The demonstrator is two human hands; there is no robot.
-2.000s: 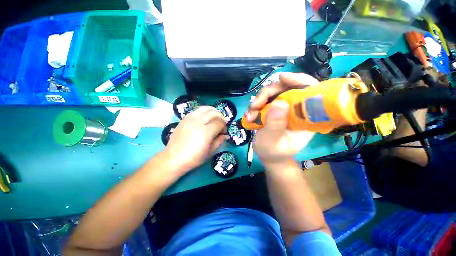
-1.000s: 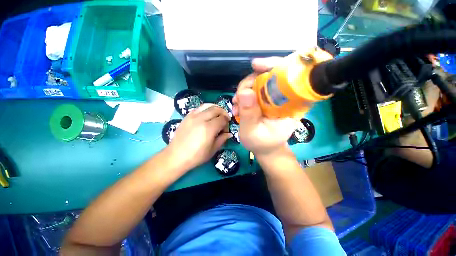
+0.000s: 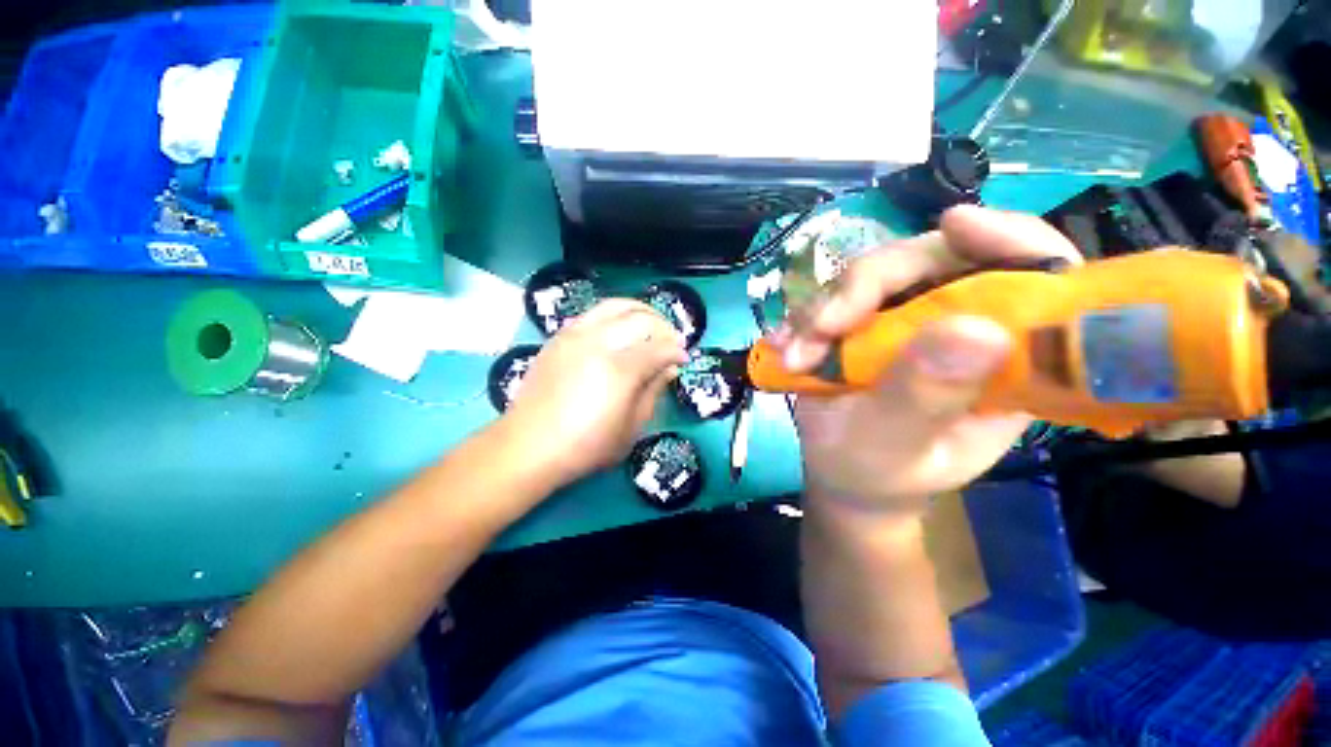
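My right hand (image 3: 912, 387) grips the orange electric screwdriver (image 3: 1051, 343), which lies nearly level with its nose pointing left. Its tip is close to a black round housing with a circuit board (image 3: 710, 382); contact cannot be told. My left hand (image 3: 599, 382) is beside that housing, fingertips pinched together; whether they hold something small cannot be told. Other housings with boards stand around it: one in front (image 3: 666, 470), one at the back left (image 3: 562, 299), one behind (image 3: 674, 314) and one partly hidden by my left hand (image 3: 514, 378).
Blue bins (image 3: 172, 146) and a green bin (image 3: 358, 146) stand at the back left. A solder reel (image 3: 219, 343) and white paper (image 3: 409, 324) lie nearer. A white-topped machine (image 3: 730, 80) stands behind the housings. Thin tweezers (image 3: 740, 441) lie beside them. Another person's arm (image 3: 1197, 474) is at right.
The screwdriver has swung from upright and tilted towards the camera to nearly level, and my right hand has moved right. My left hand stays by the housings. The view has shifted slightly.
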